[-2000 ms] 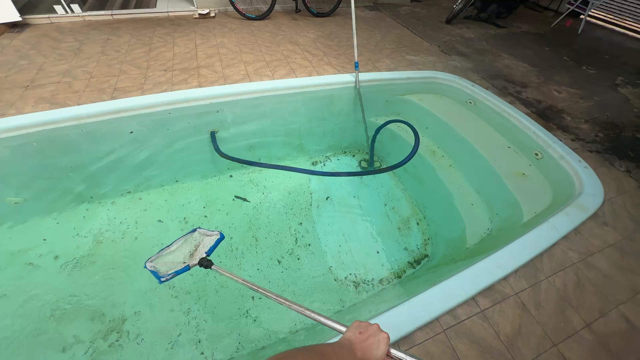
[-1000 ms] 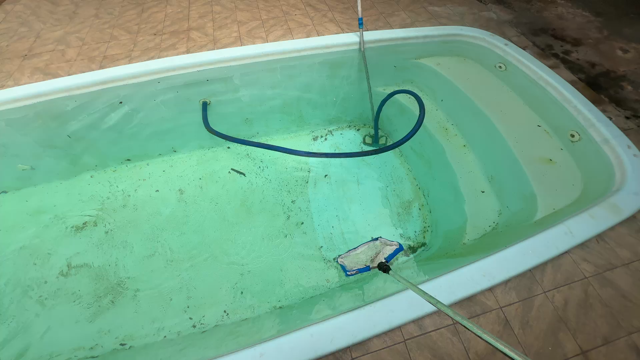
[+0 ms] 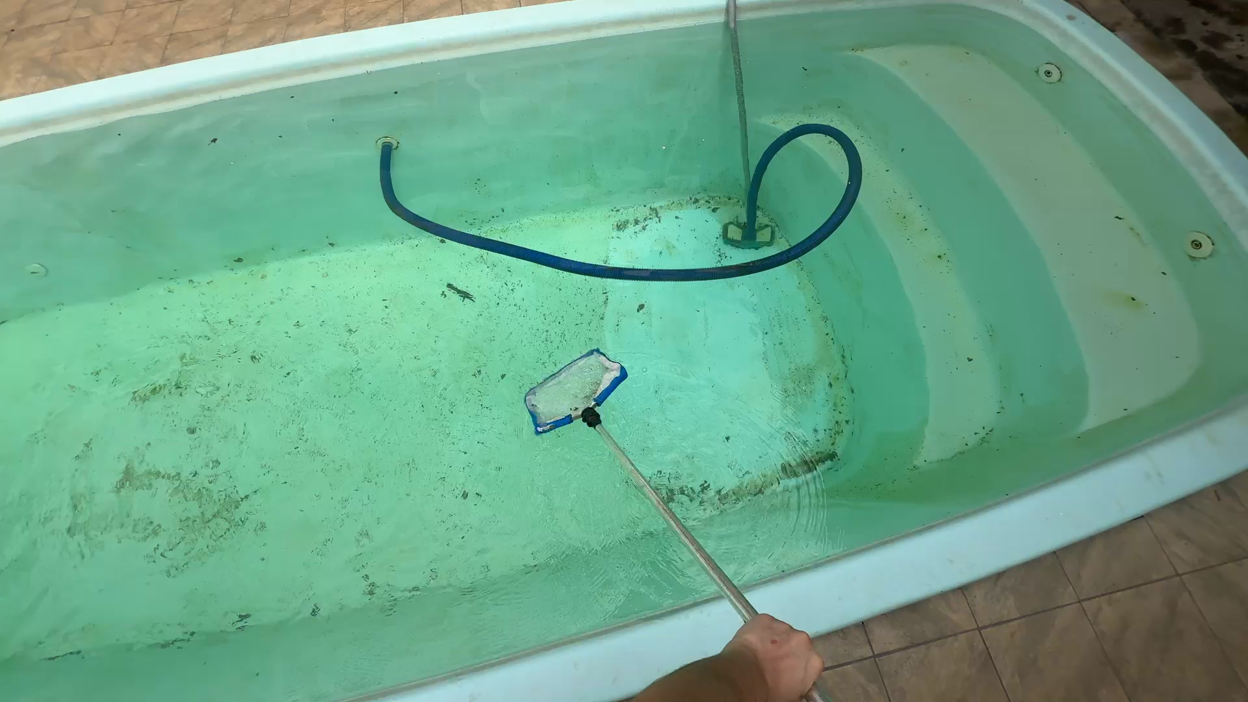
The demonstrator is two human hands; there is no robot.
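Note:
My left hand (image 3: pixel 780 658) is closed around the metal pole (image 3: pixel 682 534) of a pool leaf skimmer, over the near rim at the lower right. The pole slopes up and left to a black joint and the skimmer's blue-framed mesh head (image 3: pixel 573 390), which is at the water near the middle of the pool. Whether the head is just under the surface or on it, I cannot tell. Ripples show to its right. The mesh looks pale, with small dark specks near its edge. My right hand is out of view.
A blue hose (image 3: pixel 624 274) loops from a wall fitting (image 3: pixel 387 142) to a vacuum head (image 3: pixel 748 235) on an upright pole (image 3: pixel 739 97). Dark debris (image 3: pixel 185 497) marks the pool floor. Steps (image 3: pixel 1072 224) lie at the right. Brown tiles (image 3: pixel 1033 624) border the pale pool rim (image 3: pixel 955 556).
The skimmer head has gone from beside the debris at the pool's near right end to farther left, toward the middle. My left hand, out of view one second ago, shows again on the pole.

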